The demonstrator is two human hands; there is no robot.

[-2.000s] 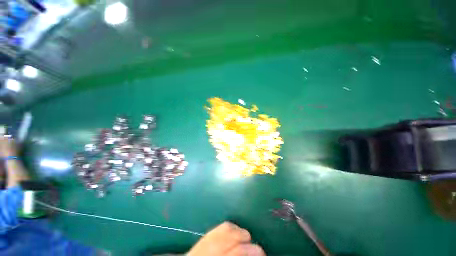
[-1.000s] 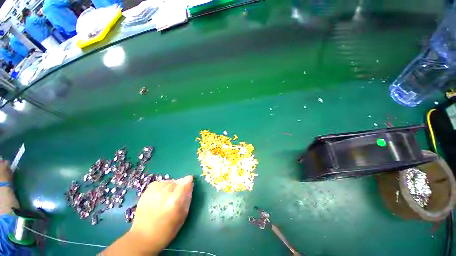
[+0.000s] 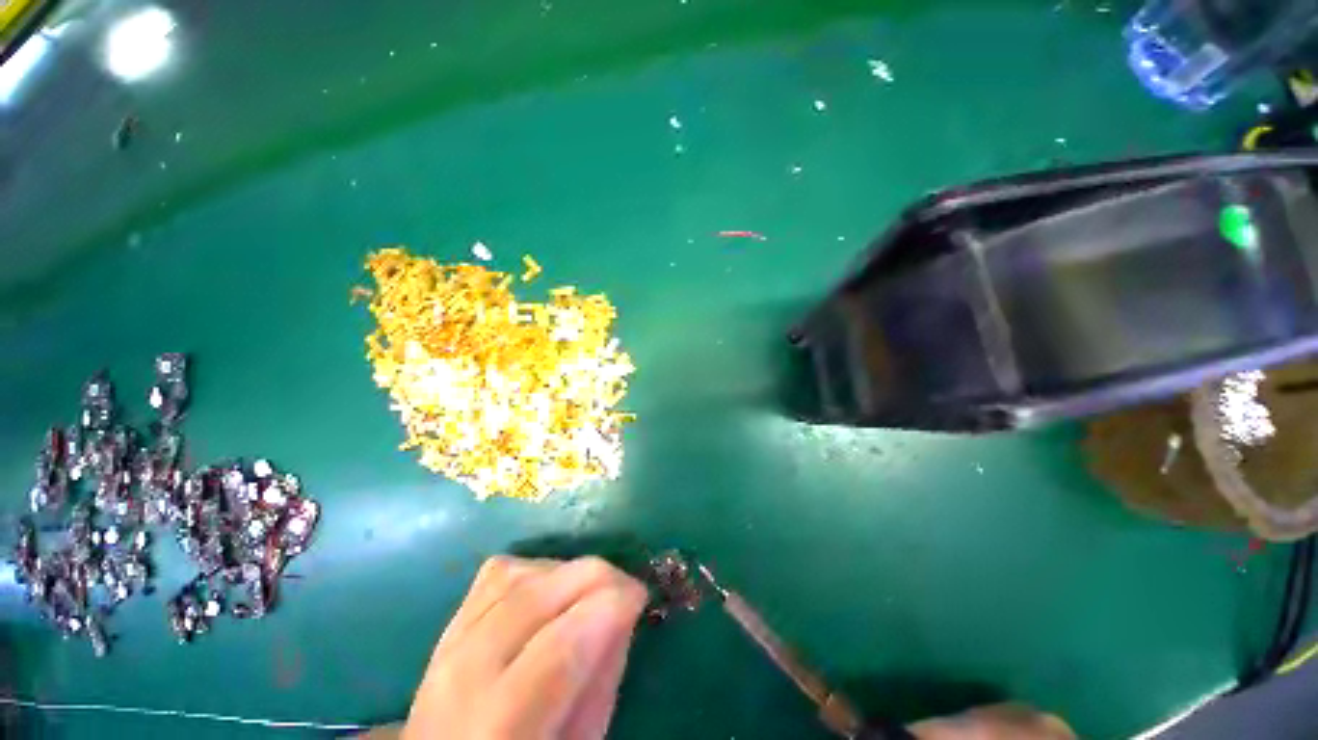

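My left hand (image 3: 535,651) is at bottom centre, fingers closed at the left edge of a small dark part (image 3: 671,584); its fingertips are partly hidden. The soldering iron (image 3: 781,658) points up and left, its tip just right of that part. My right hand (image 3: 997,723) is cut off by the bottom edge, at the iron's dark handle. A heap of small yellow components (image 3: 499,376) lies above my left hand, whitish under glare. A loose pile of dark assemblies (image 3: 231,528) lies at the left. Thin solder wire (image 3: 188,713) runs from the left edge towards my left wrist.
A long black open bin (image 3: 1156,289) with a green dot is at the right. Behind its near side is a round brown pot (image 3: 1156,463) with silvery bits. A clear bluish bottle (image 3: 1192,58) is top right. Black cable (image 3: 1286,607) and small scraps lie on the green bench.
The view has shifted right and closer. My left hand has moved from the dark pile to the small part at the iron tip. My right hand has come into view at the bottom.
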